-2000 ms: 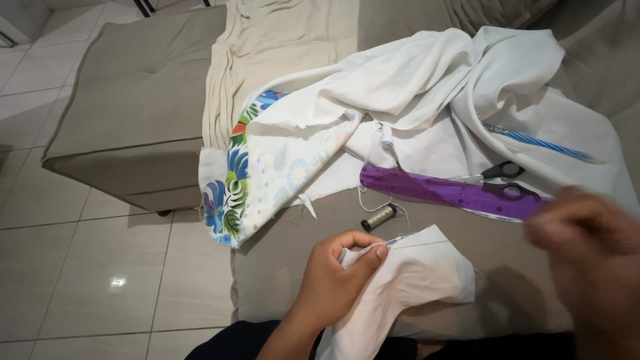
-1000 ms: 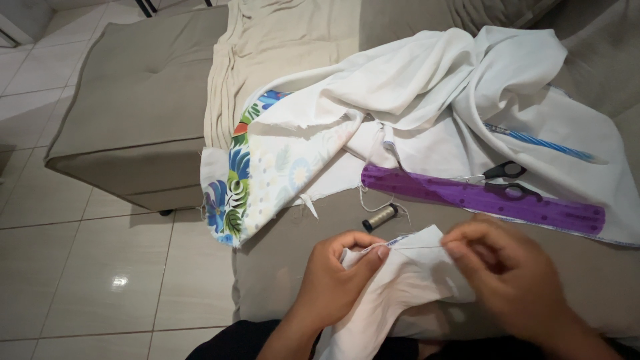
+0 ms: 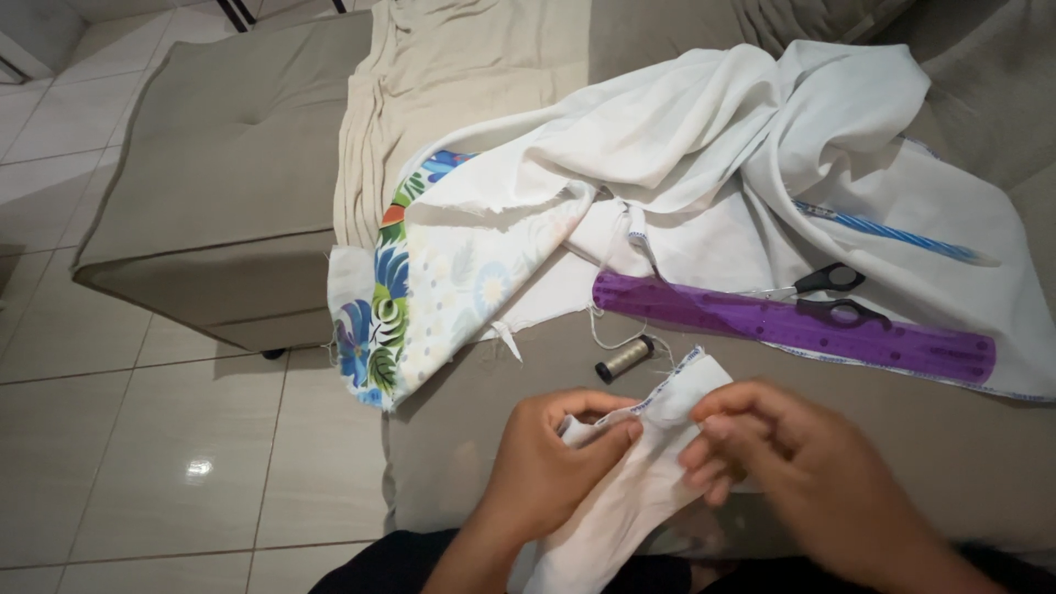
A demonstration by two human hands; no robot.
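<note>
My left hand [image 3: 565, 462] pinches the edge of a white cloth piece [image 3: 610, 511], which hangs down over my lap and has blue stitching along its upper edge. At the cloth's right side is my right hand [image 3: 784, 462], thumb and fingertips drawn together; whether a needle or thread is between them is too small to tell. Just above the cloth lies a spool of pale thread [image 3: 625, 359] with black ends. Behind it, a purple plastic ruler [image 3: 874, 334] rests with black-handled scissors [image 3: 833, 293] at its upper edge.
A large white fabric [image 3: 643, 140] with a floral-printed part [image 3: 388, 313] is spread over the grey sofa seat [image 3: 495, 412]. On it lies a blue striped pen-like tool [image 3: 899, 231]. A beige cover [image 3: 462, 66] and a grey upholstered ottoman [image 3: 231, 148] are farther left, above the tiled floor [image 3: 181, 445].
My right hand came in from the far right to the cloth, where a thread was stretched between the hands a second ago. It is now lower and closer to my left hand.
</note>
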